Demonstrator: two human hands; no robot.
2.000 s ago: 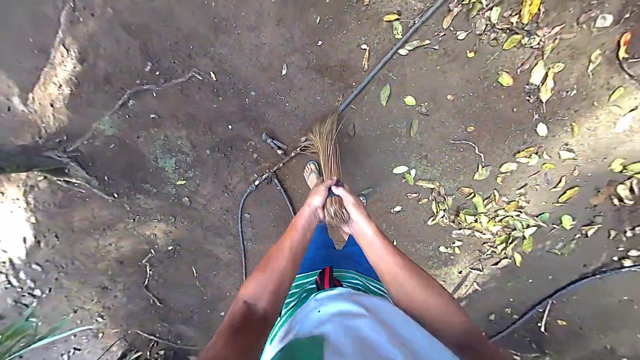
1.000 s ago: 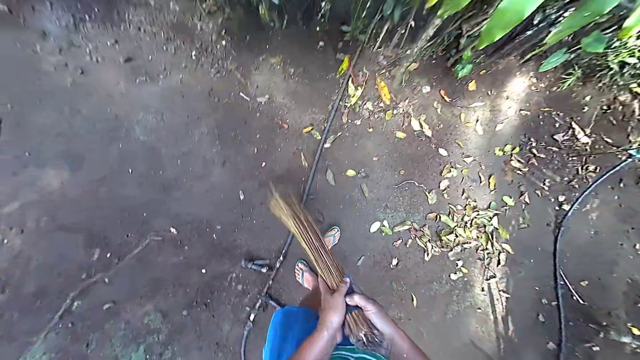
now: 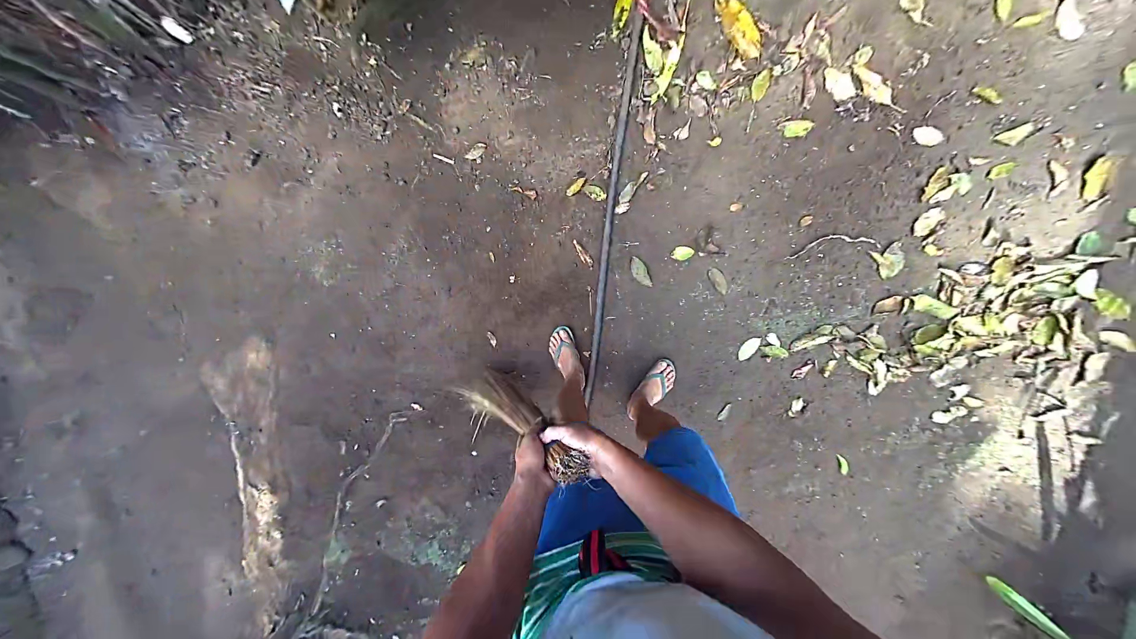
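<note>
A handleless broom of thin, stiff brown sticks (image 3: 510,406) is held low in front of my body. My left hand (image 3: 532,457) grips it near its bound butt end, and my right hand (image 3: 577,437) closes round it from the other side, touching the left. The sticks fan out toward the upper left, their tips blurred. The cut ends of the bundle show below my hands. My feet in flip-flops stand on the dirt just beyond the hands.
A dark hose (image 3: 609,222) runs along the ground between my feet. Fallen leaves form a pile (image 3: 994,311) on the right, with others scattered ahead. A surface root (image 3: 342,506) and a pale ridge (image 3: 257,479) lie at the left.
The view has shifted and turned. Both hands still hold the broom; its sticks, pointing straight ahead two seconds ago, now slant to the upper left. The feet now stand either side of the hose.
</note>
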